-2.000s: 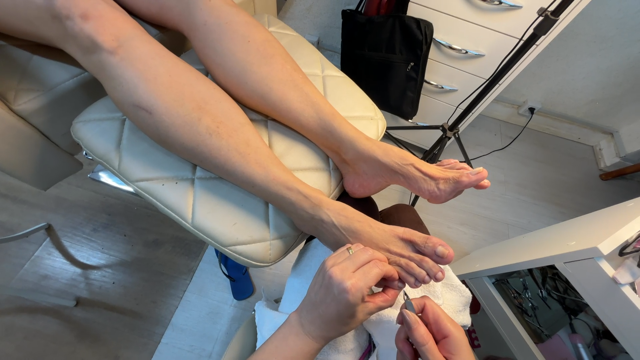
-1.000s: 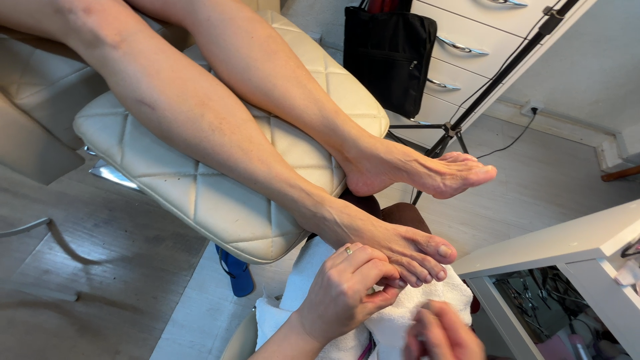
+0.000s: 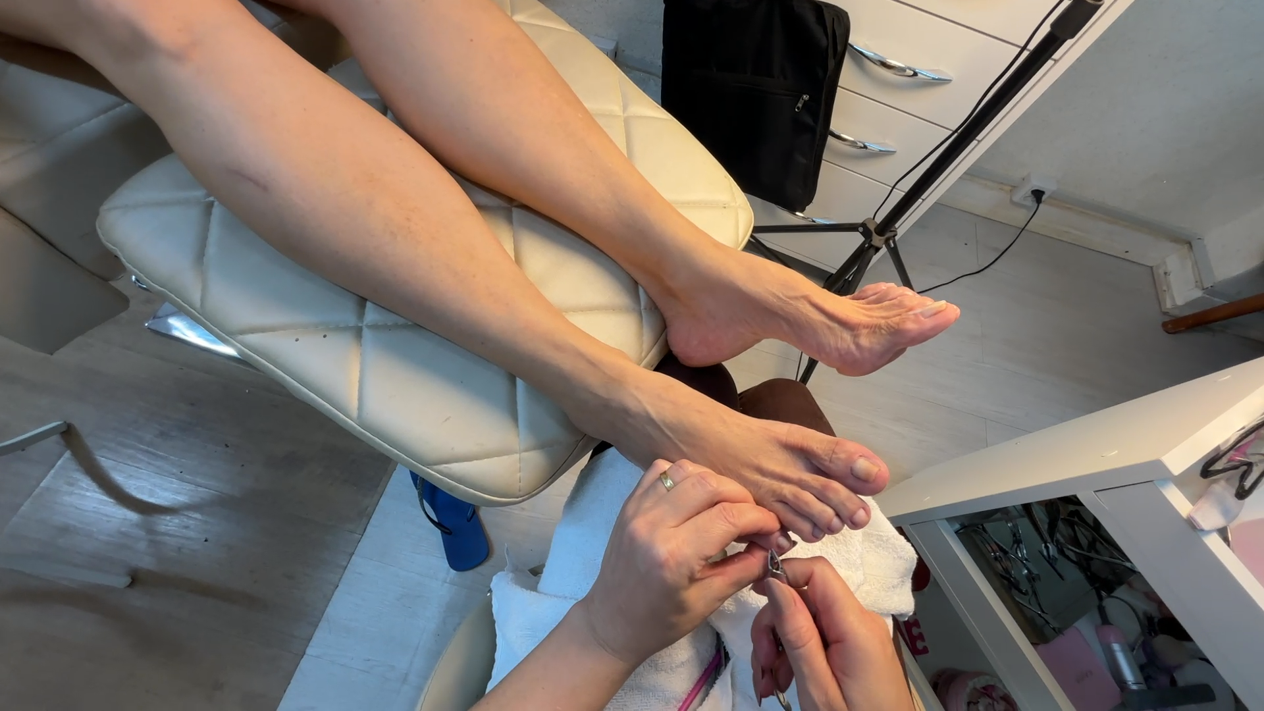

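Observation:
Another person's near foot (image 3: pixel 731 444) extends past a cream quilted footrest (image 3: pixel 326 346), over a white towel (image 3: pixel 553 583). My left hand (image 3: pixel 681 553), with a ring on one finger, grips that foot's small outer toes. Close by, my right hand (image 3: pixel 820 632) holds a small metal cuticle nipper (image 3: pixel 776 565), its tip at the little toe; its handles are mostly hidden by my fingers. The person's other foot (image 3: pixel 810 316) lies farther back, with its heel at the footrest's edge. A pink-handled tool (image 3: pixel 703 681) rests on the towel between my forearms.
At right stands a white cabinet (image 3: pixel 1116 434) with metal tools and a pink handpiece (image 3: pixel 1121 652) inside. A black tripod stand (image 3: pixel 874 232) and a black bag (image 3: pixel 755 99) are beside white drawers (image 3: pixel 908 99). A blue flip-flop (image 3: pixel 459 523) lies on the floor below the footrest.
My right hand moved away from the toes, blurred, one second ago, and is now back beside them with the tool. My left hand keeps its hold on the foot.

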